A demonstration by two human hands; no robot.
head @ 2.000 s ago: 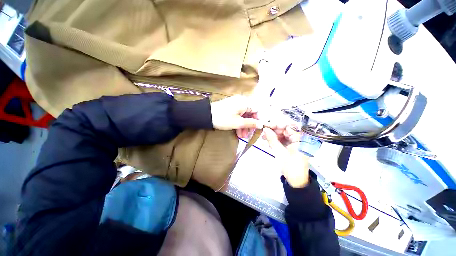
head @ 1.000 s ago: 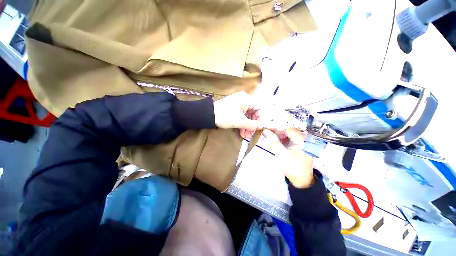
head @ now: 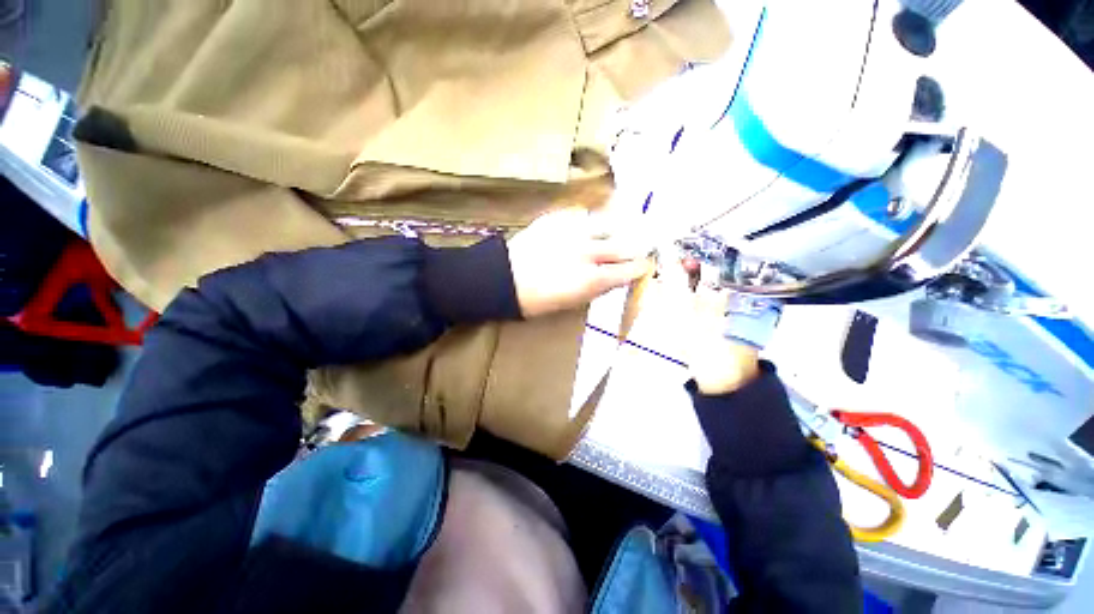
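Note:
A tan jacket (head: 480, 96) covers the left of the table, with a metal-toothed zip (head: 420, 228) along a fold. My left hand (head: 570, 266) lies on the jacket edge, its fingertips pinching a narrow tan edge of the jacket beside the needle area. My right hand (head: 720, 348) is at the presser foot (head: 708, 266) of the white sewing machine (head: 828, 108); its fingers are overexposed and partly hidden by the machine head, so its grip cannot be told.
Scissors with red and yellow handles (head: 894, 450) lie right of my right sleeve. A narrow dark piece (head: 858, 347) lies beyond them. The table's ruler-marked front edge (head: 636, 476) curves past my lap. A red stand (head: 78, 294) is on the far left.
The view has shifted. My right hand has moved from beside my left fingertips towards the presser foot, opening a gap between the hands. My left hand still holds the cloth edge.

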